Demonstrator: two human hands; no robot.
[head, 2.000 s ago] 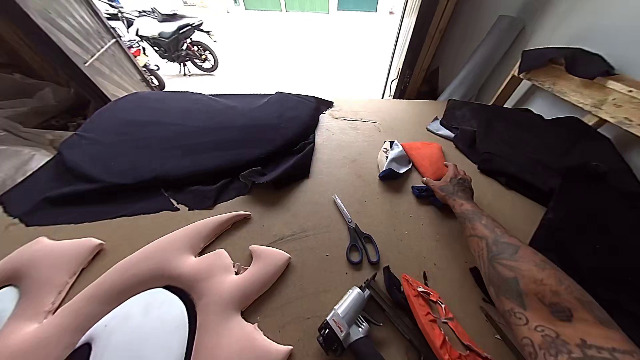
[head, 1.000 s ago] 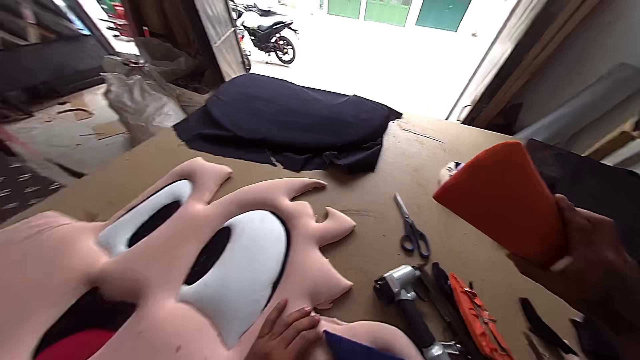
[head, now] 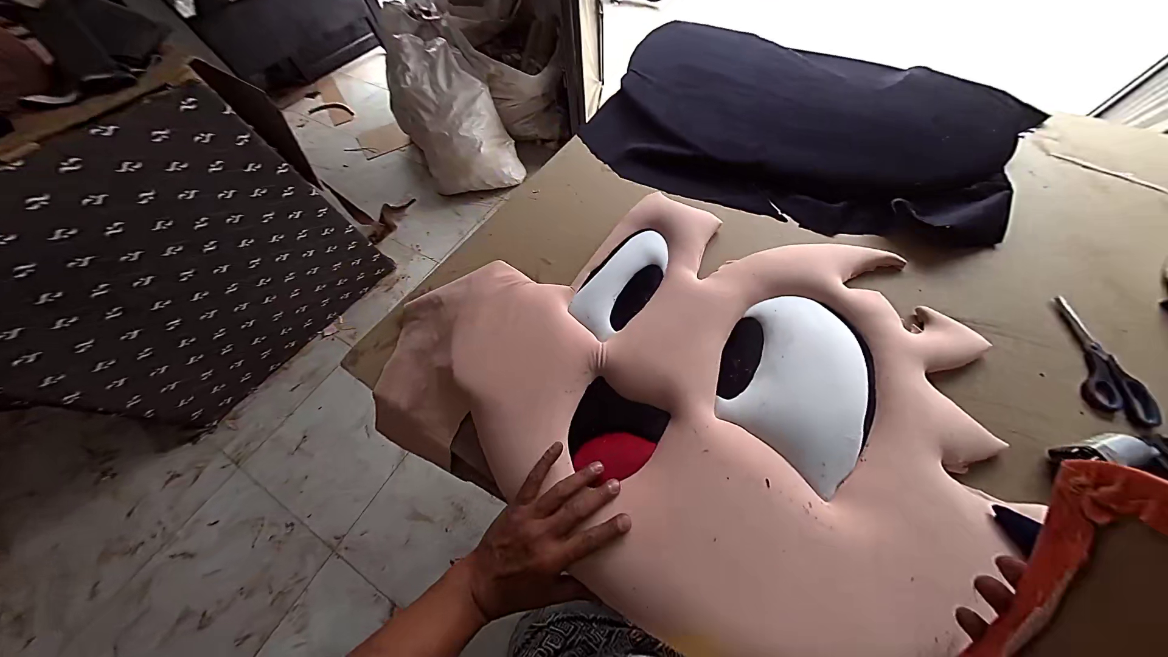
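Note:
A large padded cartoon face of pink fabric (head: 712,529) lies on the table, with white eyes and a red tongue in a black mouth. My left hand (head: 547,538) rests on its lower edge beside the mouth, fingers spread. At the lower right, my right hand (head: 993,593) shows only its fingertips, around the edge of an orange fabric-covered piece (head: 1049,557) that shows a brown back. A bit of dark blue fabric (head: 1017,529) sits by the pink edge. Scissors with black handles (head: 1104,365) lie to the right, above a partly hidden metal air tool (head: 1109,449).
Dark navy fabric (head: 803,128) is heaped at the table's far side. A brown sheet covers the tabletop (head: 1077,210). Left of the table, a dark patterned panel (head: 173,246) stands over a tiled floor (head: 310,474). White plastic sacks (head: 456,119) stand beyond.
The orange piece, on the table under my right hand two seconds ago, was lifted and is now at the lower right over the pink face's edge. My left hand has come onto the face. The view swung left.

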